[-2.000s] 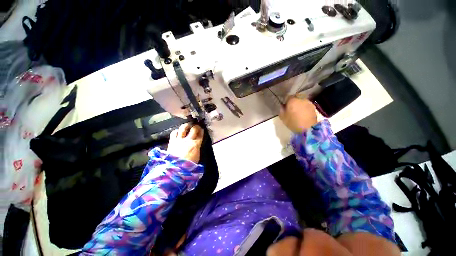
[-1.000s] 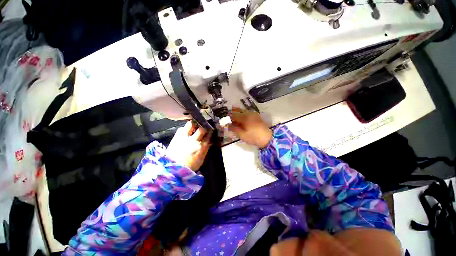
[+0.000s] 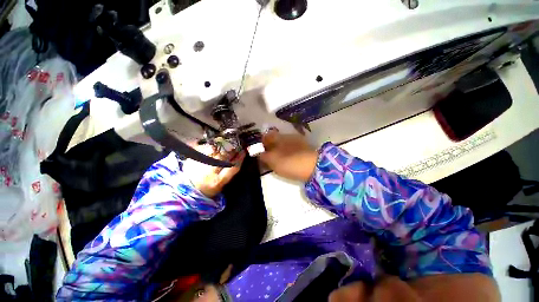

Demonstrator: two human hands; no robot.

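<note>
The black mesh and camouflage back panel (image 3: 227, 218) lies left of and under the needle area, partly over my lap. My left hand (image 3: 207, 176) rests on it close beside the presser foot, partly hidden by the curved lever guard (image 3: 155, 121). My right hand (image 3: 289, 154) is just right of the presser foot (image 3: 227, 144), with a tiny white piece (image 3: 256, 149) at its fingertips. Blur hides whether the fingers grip it. The white sewing machine head (image 3: 319, 53) covers the area above both hands. The thread snips (image 3: 300, 125) show partly behind my right hand.
A phone (image 3: 476, 106) lies at the right end of the table (image 3: 414, 168). A clear plastic bag with red printing (image 3: 29, 141) is at the left. Black bags (image 3: 65, 35) are piled behind. A dark control panel (image 3: 402, 71) is on the machine. Dark straps lie at the lower right.
My right hand has come left from beside the machine's control panel to the needle. The view has moved closer to the machine head. My left hand stays at the needle area.
</note>
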